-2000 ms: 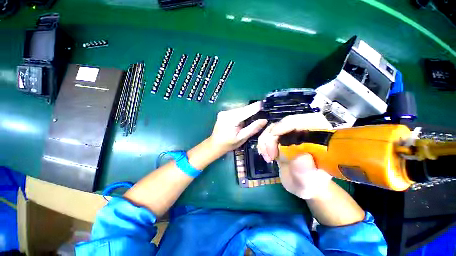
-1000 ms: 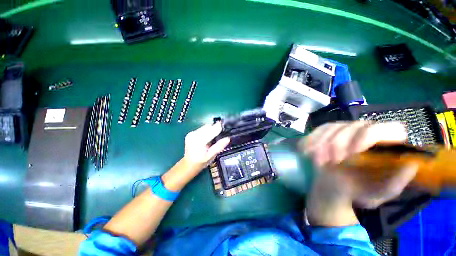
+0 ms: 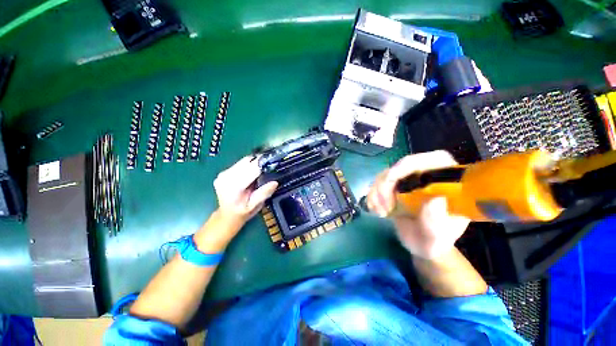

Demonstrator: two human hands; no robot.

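An open black camera unit (image 3: 307, 203) lies in the brown jig (image 3: 317, 232), its half with screen and buttons facing up and its other half raised. My left hand (image 3: 242, 188) holds the raised half at its left side. My right hand (image 3: 422, 206) grips the orange electric screwdriver (image 3: 500, 189), held sideways. The screwdriver's tip is near the right edge of the unit; whether it touches cannot be told.
A white-grey screw feeder (image 3: 378, 88) stands behind the unit. A black parts tray (image 3: 540, 125) is at right. Filled strips (image 3: 179, 128), a thin dark bundle (image 3: 107, 182) and a dark grey box (image 3: 62, 236) lie at left. Other black units (image 3: 143, 23) sit at the back.
The orange screwdriver went right, away from the unit, then came back beside its right edge. My left hand stays on the raised half. The whole view has shifted.
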